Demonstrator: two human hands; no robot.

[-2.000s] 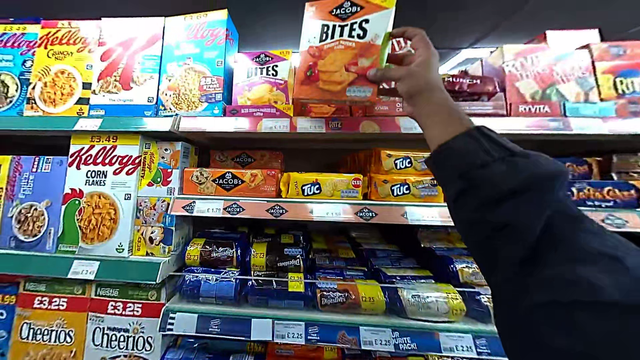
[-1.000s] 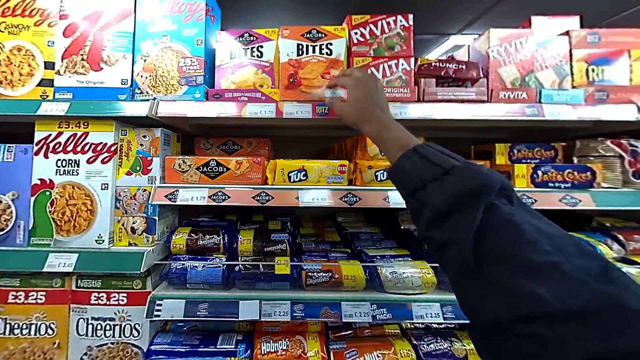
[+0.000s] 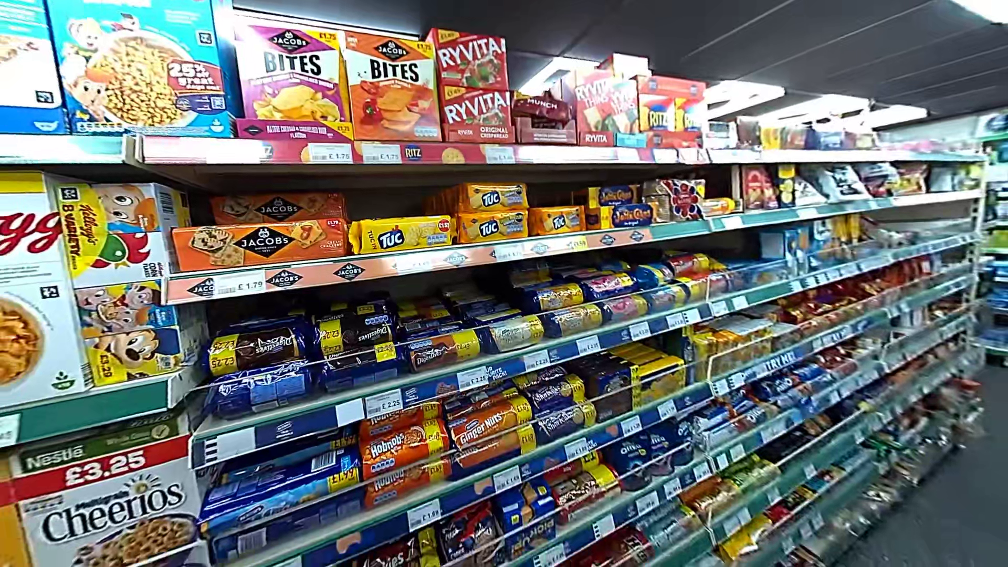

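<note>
Neither my left hand nor my right hand shows in the head view now. On the top shelf, an orange Jacob's Bites box (image 3: 391, 88) stands upright between a purple Jacob's Bites box (image 3: 293, 79) and two stacked red Ryvita boxes (image 3: 475, 114). Below, orange Jacob's cracker packs (image 3: 260, 242) and yellow Tuc packs (image 3: 403, 234) lie on the second shelf. Rolls of Digestives biscuits (image 3: 258, 346) fill the shelf under them, behind a clear front guard.
Cereal boxes stand at left, with a Cheerios box (image 3: 110, 496) low down. Hobnobs packs (image 3: 404, 441) sit on a lower shelf. The shelving runs back to the right, beside a dark floor (image 3: 937, 504). A panelled ceiling (image 3: 709, 39) is above.
The orange Bites box, held raised two seconds ago, stands on the top shelf. The hand and dark sleeve have left the view, which has swung right along the aisle.
</note>
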